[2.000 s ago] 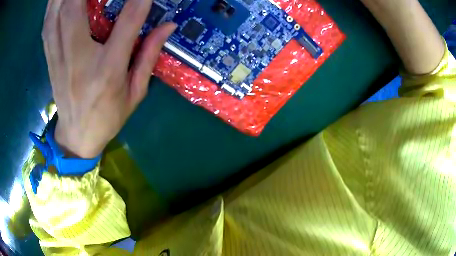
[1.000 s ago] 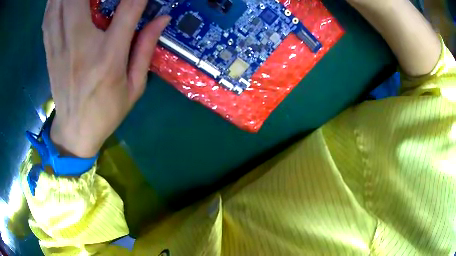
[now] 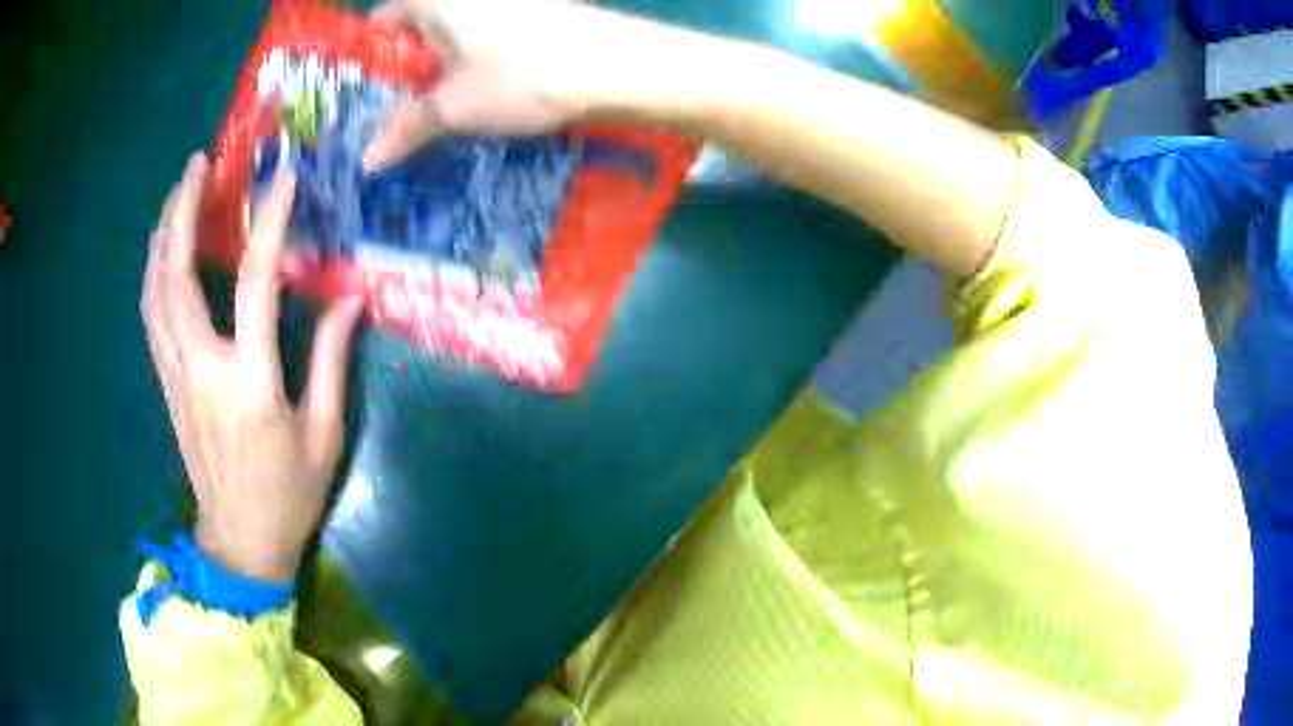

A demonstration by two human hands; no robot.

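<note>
A blurred blue circuit board point(image 3: 482, 206) lies on a red bubble bag point(image 3: 603, 255) on the green surface. My left hand point(image 3: 255, 355), with a blue wrist strap, is at the bag's left side, fingers spread, one finger reaching over the board's left part; I see nothing held in it. My right hand point(image 3: 482, 71) is over the far edge of the board and bag, its thumb pointing down over the board. Blur and the hand itself hide whether its fingertips hold anything.
The green surface point(image 3: 553, 511) has a near edge running diagonally beside my yellow smock point(image 3: 1049, 525). A yellow-orange strip point(image 3: 943, 57) lies at the far right. Blue covered shapes point(image 3: 1191, 199) and grey floor with a yellow line are at the upper right.
The view has swung, showing more floor at right. My right hand has come into view over the board. My left hand has shifted lower on the bag's left side, fingers more spread.
</note>
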